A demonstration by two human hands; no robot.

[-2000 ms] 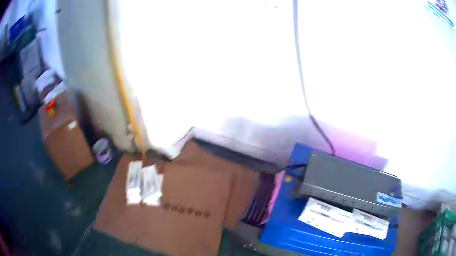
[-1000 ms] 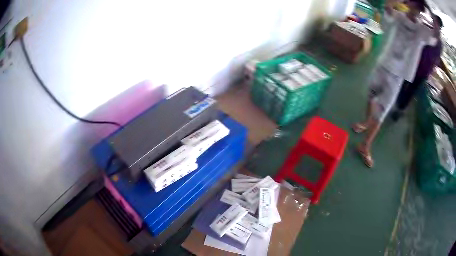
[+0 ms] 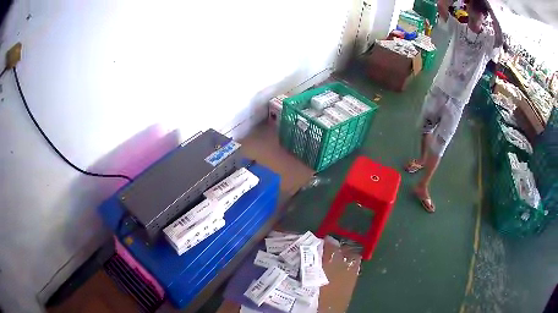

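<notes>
Neither of my hands is in view. Nearest in front of me, several slim white cartons (image 3: 311,266) lie loose and overlapping on paper sheets and brown cardboard (image 3: 340,275) on the floor. The blue bench machine (image 3: 249,211) stands by the wall at the left. A dark-grey metal case (image 3: 177,177) with a small blue label lies on top of it. More white cartons (image 3: 194,224) are stacked on the machine along the case's front side.
A red stool (image 3: 371,182) stands right of the machine. A green crate (image 3: 329,136) of white cartons is by the wall. A person (image 3: 454,79) with raised arms stands in the aisle. Filled green crates (image 3: 517,189) line the right side. A black cable (image 3: 54,151) runs up the wall.
The view has swung right from the cardboard by the wall to the machine, stool and aisle. Since one second ago, machine, crate and stool sit slightly further left and lower in the picture.
</notes>
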